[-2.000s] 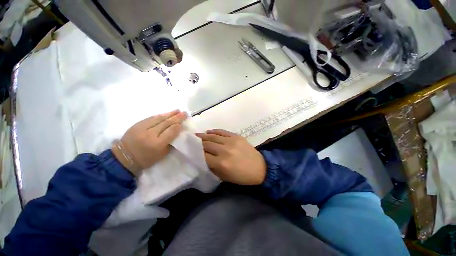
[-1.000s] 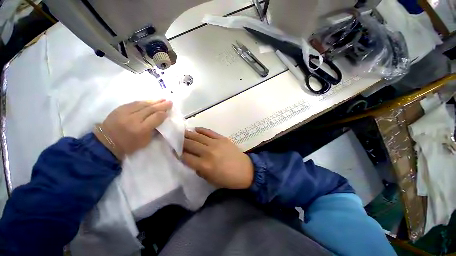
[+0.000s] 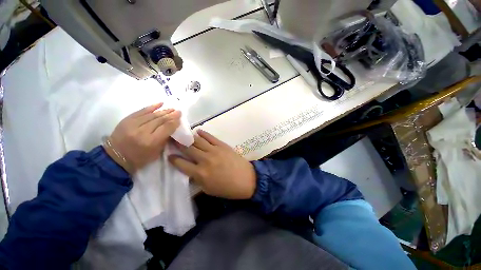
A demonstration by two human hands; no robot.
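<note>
White fabric (image 3: 79,95) lies over the left of the table, passes under my hands and hangs off the front edge. My left hand (image 3: 145,134) presses flat on it, fingertips just in front of the presser foot (image 3: 166,87). My right hand (image 3: 213,163) holds the fabric's right edge, thumb and fingers around it, next to my left fingertips. A small folded flap of fabric (image 3: 183,132) stands between the two hands. The sewing machine head (image 3: 113,37) is above, with a round tension knob (image 3: 166,64) low on it. The fabric at the needle is washed out by glare.
Thread snips (image 3: 259,64) and black-handled shears (image 3: 329,74) lie on the bed, a white strip (image 3: 253,26) draped over the shears. A clear plastic bag (image 3: 390,50) is at the far right. A taped box (image 3: 422,174) with white pieces (image 3: 453,163) stands right of the table.
My right hand has shifted left, closer to my left hand, and its thumb now shows on the fabric. The fabric flap is smaller and the hanging part is drawn narrower.
</note>
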